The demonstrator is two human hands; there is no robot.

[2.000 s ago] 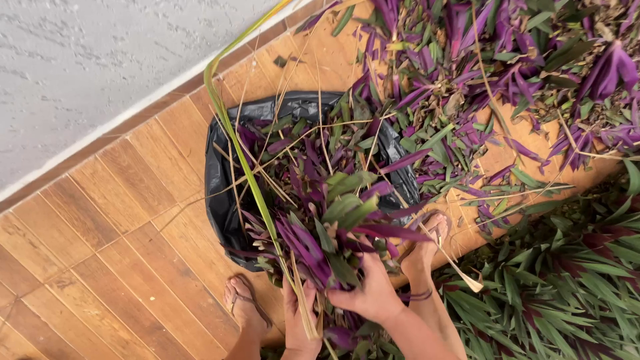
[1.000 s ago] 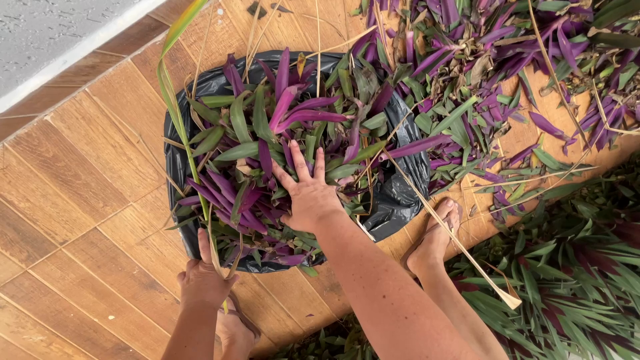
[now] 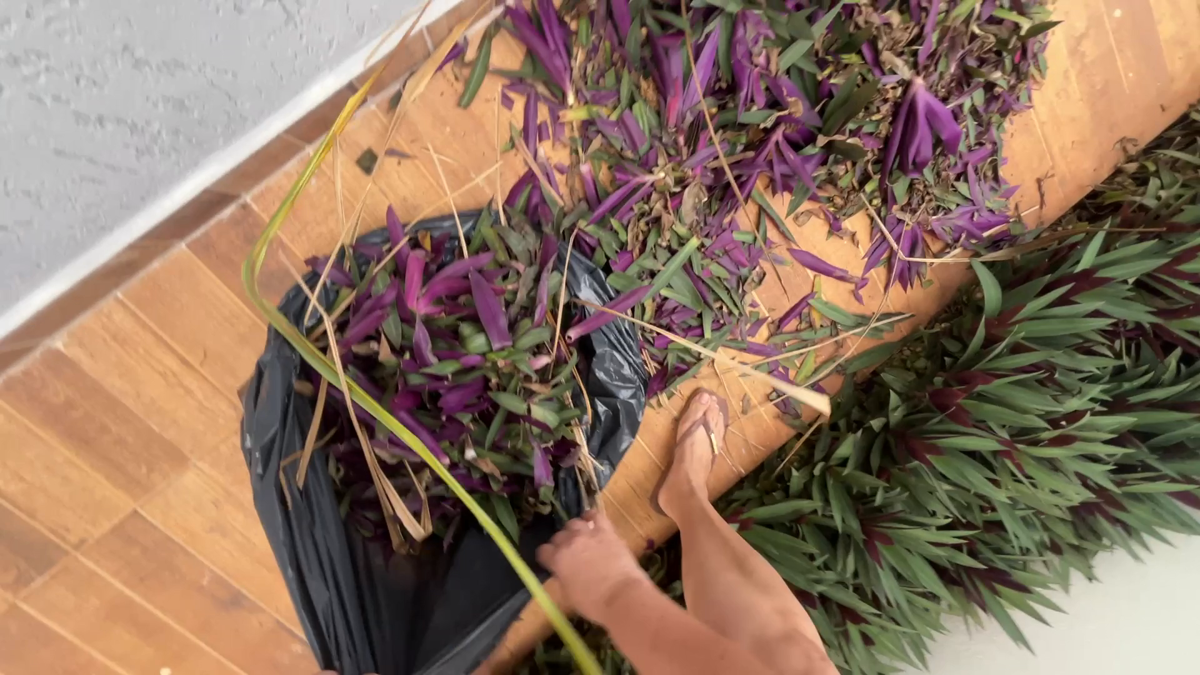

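Note:
A black plastic bag (image 3: 295, 497) stands open on the floor, full of cut purple and green leaves (image 3: 450, 347) with dry stalks among them. My right hand (image 3: 591, 562) has its fingers curled at the bag's near right rim, beside a dry stalk; blur hides the exact grip. Only fingertips of my left hand (image 3: 347, 671) show at the bottom edge of the view, by the bag's stretched near side. A long yellow-green leaf (image 3: 403, 431) arches across the bag. One dry stalk (image 3: 731, 361) sticks out to the right over the rim.
Loose purple and green cuttings (image 3: 694, 187) cover the tiled floor (image 3: 141, 450) beyond and right of the bag. My sandalled foot (image 3: 696, 445) stands beside the bag. Growing leafy plants (image 3: 966, 441) border the right side. A textured wall (image 3: 159, 122) is at upper left.
My right hand has left the leaves inside the bag for its near right rim. My left hand has dropped almost out of view. The bag's near side is now stretched towards me.

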